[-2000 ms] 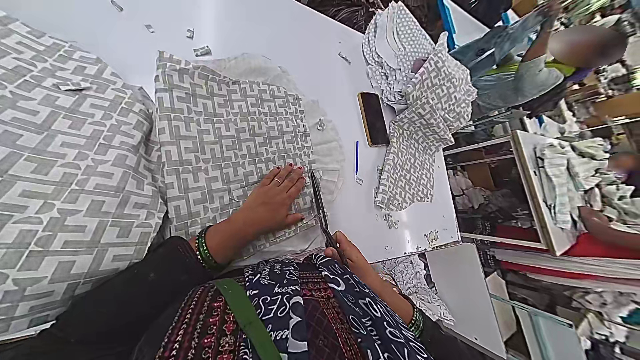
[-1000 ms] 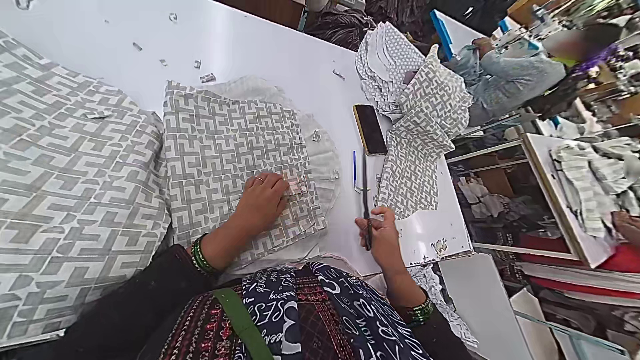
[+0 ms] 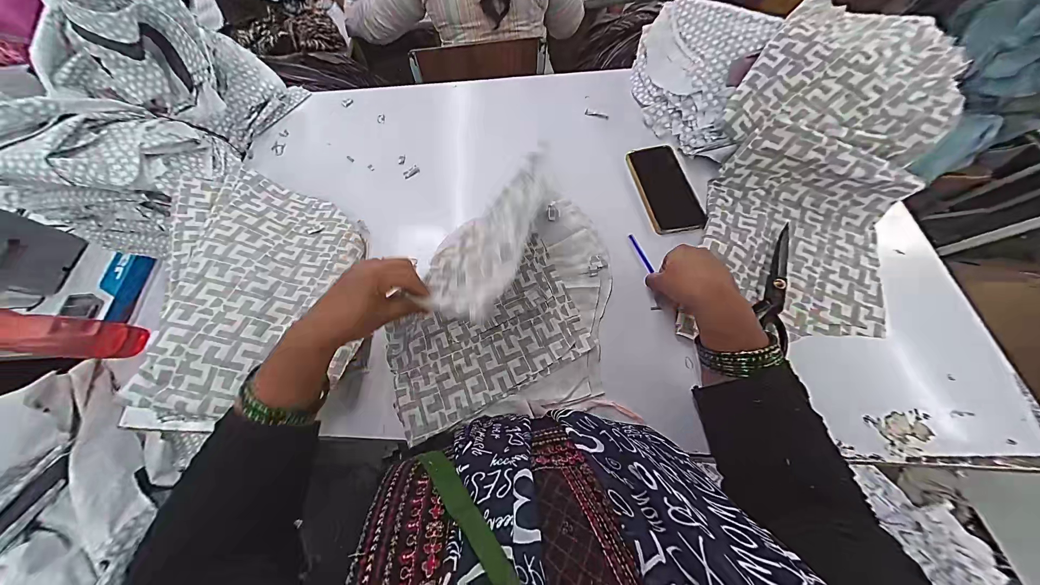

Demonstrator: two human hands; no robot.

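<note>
My left hand (image 3: 370,296) pinches the edge of a grey-and-white patterned fabric piece (image 3: 487,252), which is lifted and blurred. Below it lies another patterned piece (image 3: 487,366) over white fabric with a rounded edge (image 3: 589,252). My right hand (image 3: 695,280) is at the table right of these pieces, its fingers curled down beside a blue pen (image 3: 641,253); whether it grips the pen cannot be told. Black-handled scissors (image 3: 778,280) lie on patterned fabric (image 3: 812,236) behind my right wrist. A stack of patterned pieces (image 3: 260,284) lies by my left forearm.
A phone (image 3: 666,188) lies on the white table (image 3: 504,114) beyond my right hand. Dotted fabric pieces (image 3: 691,73) are piled at the back right, and dotted cloth (image 3: 138,122) is heaped at left. Small scraps (image 3: 410,171) dot the table. A person (image 3: 487,20) sits beyond it.
The scissors, in my right hand one second ago, now lie on the fabric at right. My left hand has gone from lying flat on the patterned piece to lifting fabric. The view has swung left.
</note>
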